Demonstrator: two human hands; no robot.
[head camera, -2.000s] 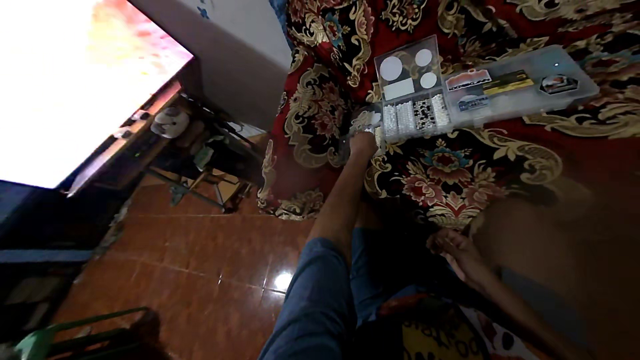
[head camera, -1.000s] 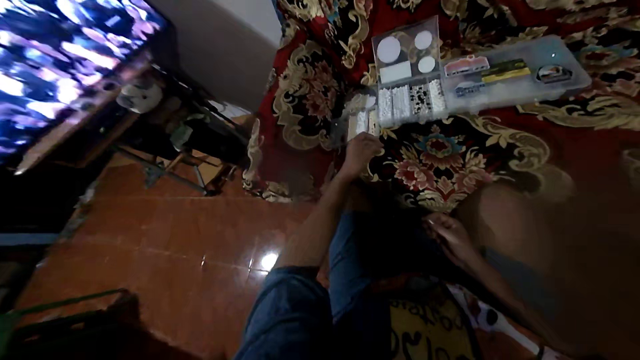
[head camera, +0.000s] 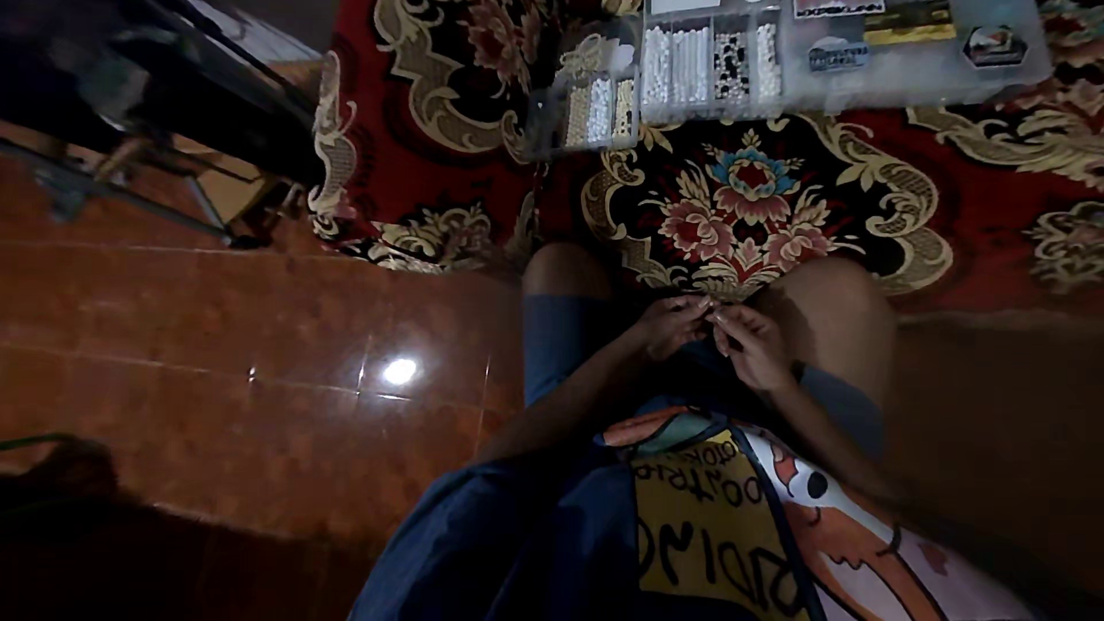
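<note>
My left hand (head camera: 674, 326) and my right hand (head camera: 749, 343) meet above my lap, fingertips pinched close together. Something tiny may be between them, but it is too small and dark to make out. Beyond my knees, a clear plastic compartment box (head camera: 711, 114) lies on the patterned cloth, its sections filled with white beads (head camera: 688, 65) and black-and-white beads (head camera: 731, 67). To its left is a smaller clear box (head camera: 552, 129) with cream and white beads. A translucent case with stickers (head camera: 854, 78) adjoins on the right.
A red, black and gold floral cloth (head camera: 750, 207) covers the seat in front of me. Reddish floor tiles (head camera: 302, 388) extend to the left, with a metal-legged stand (head camera: 207, 203) at the upper left. A green object (head camera: 34, 442) shows at the lower left edge.
My left hand has come back from the small bead box to my lap and now meets my right hand. The view has shifted down, and the bright television is out of sight.
</note>
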